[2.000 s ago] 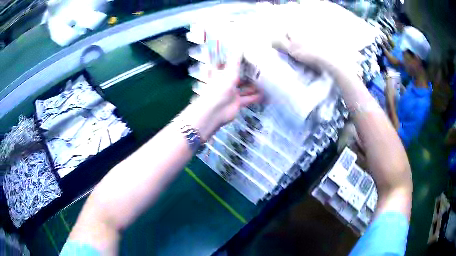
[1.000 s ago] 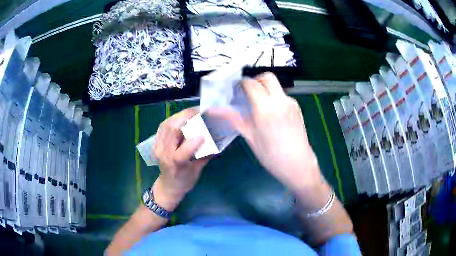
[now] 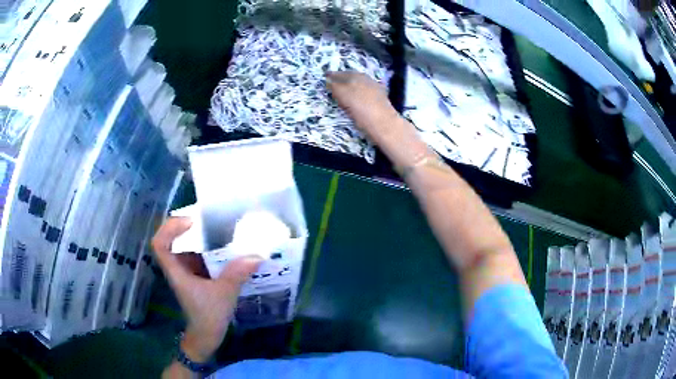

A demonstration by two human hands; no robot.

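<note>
My left hand [image 3: 196, 285] holds a white printed retail carton [image 3: 270, 292] upright, left of centre, its mouth open and flaps spread. A white rounded product [image 3: 261, 231] shows inside the carton. My right hand [image 3: 354, 95] reaches into the left parts tray and touches the heap of thin white looped cables [image 3: 296, 63]; its fingertips are partly hidden, so I cannot tell whether it grips any. The right tray holds flat white packets with dark lines [image 3: 463, 96].
A left carton row [image 3: 89, 237] stands close beside my left hand. A right carton row [image 3: 611, 296] with red stripes stands at the lower right. A grey ring [image 3: 613, 99] and a long black object [image 3: 599, 137] lie at the upper right.
The carton, earlier handled by both hands at centre, is now upright and open in my left hand. My right hand has left it and moved into the looped-cable heap.
</note>
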